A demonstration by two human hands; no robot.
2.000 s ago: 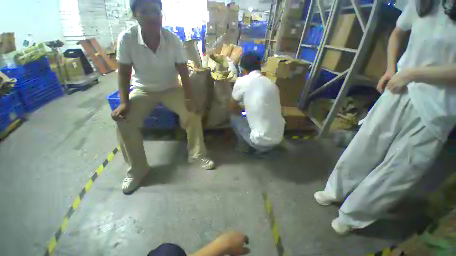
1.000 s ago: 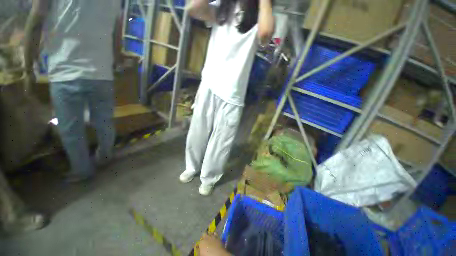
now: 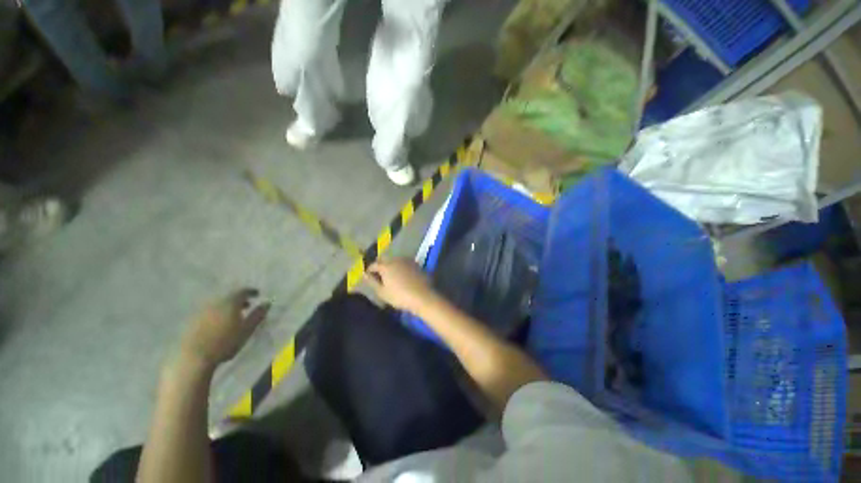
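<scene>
My left hand (image 3: pixel 227 326) is over the grey floor at the left, blurred, with its fingers apart and nothing seen in it. My right hand (image 3: pixel 398 285) is beside the near left corner of a blue crate (image 3: pixel 441 226), its fingers curled; whether it holds something small cannot be told. The crate holds dark items in shiny clear plastic (image 3: pixel 491 264). Something white, like a label or paper, shows at the crate's left side. My right forearm crosses the crate's near edge and hides part of it.
A larger blue crate (image 3: pixel 661 217) with dark contents stands tilted to the right, beside a mesh crate (image 3: pixel 785 354). A white sack (image 3: pixel 732 156) and a green sack (image 3: pixel 597 94) lie behind. A person's legs (image 3: pixel 401 71) stand ahead. Yellow-black tape (image 3: pixel 406 209) crosses the floor.
The view has turned right and down towards the crates. Both my hands and my knees are now in view. The standing person now shows only from the legs down.
</scene>
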